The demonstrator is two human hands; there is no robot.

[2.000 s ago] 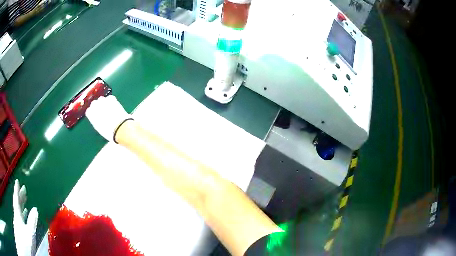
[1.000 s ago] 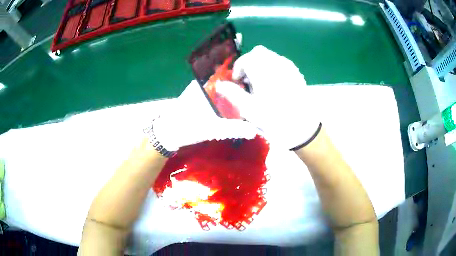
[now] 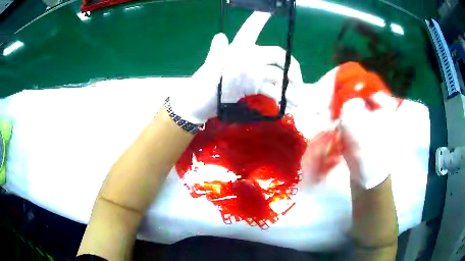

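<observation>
My left hand (image 3: 199,97), in a white glove, holds a black phone middle frame (image 3: 250,113) upright. Its window is open and white glove shows through it. The frame's top end is cut off by the upper edge. My right hand (image 3: 369,145), gloved and blurred, is to the right and holds glossy red release film (image 3: 357,84). More blurred red film hangs at its left side. A heap of red release film (image 3: 239,148) lies on the white cloth (image 3: 66,148) below the frame.
The green conveyor belt (image 3: 137,48) runs beyond the cloth. A red tray (image 3: 102,4) is cut off at the top left. A dark blurred shape is at the upper right. A white machine (image 3: 451,158) stands at the right edge.
The view has turned from the right side to the heap. The frame, earlier film-covered between both hands, now shows an open window in my left hand. My right hand has moved right with red film.
</observation>
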